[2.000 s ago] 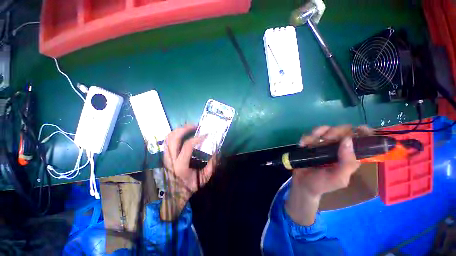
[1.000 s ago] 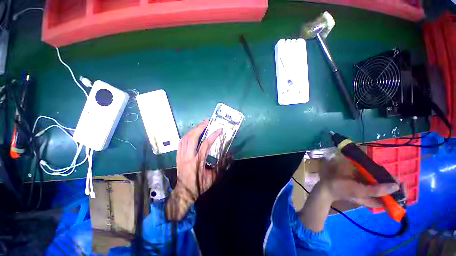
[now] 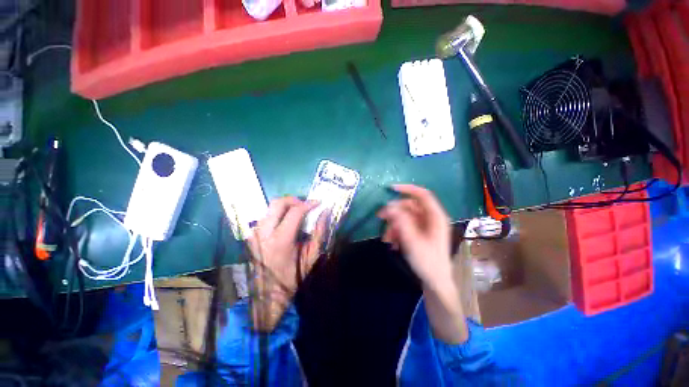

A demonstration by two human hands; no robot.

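Observation:
The power bank inner assembly (image 3: 332, 190) is a white open unit at the bench's front edge, its circuit end pointing away from me. My left hand (image 3: 283, 234) holds its near end and left side; dark blurred strands partly cover this hand. My right hand (image 3: 417, 227) is empty, fingers spread and slightly curled, to the right of the unit and not touching it. The electric screwdriver (image 3: 489, 162) lies on the bench to the right, yellow ring away from me and orange rear near the edge. A plain white cover (image 3: 239, 189) lies left of my left hand.
A white power bank (image 3: 160, 190) with cables lies left. A white small parts tray (image 3: 427, 107), hammer (image 3: 487, 83), thin dark rod (image 3: 368, 100) and fan (image 3: 559, 109) lie beyond. Red trays (image 3: 227, 47) line the back. Below the edge are a cardboard box (image 3: 529, 264) and red tray (image 3: 610, 253).
My right hand has let go of the electric screwdriver, which now lies on the bench beside the hammer, and has moved left toward the unit. My left hand still holds the unit.

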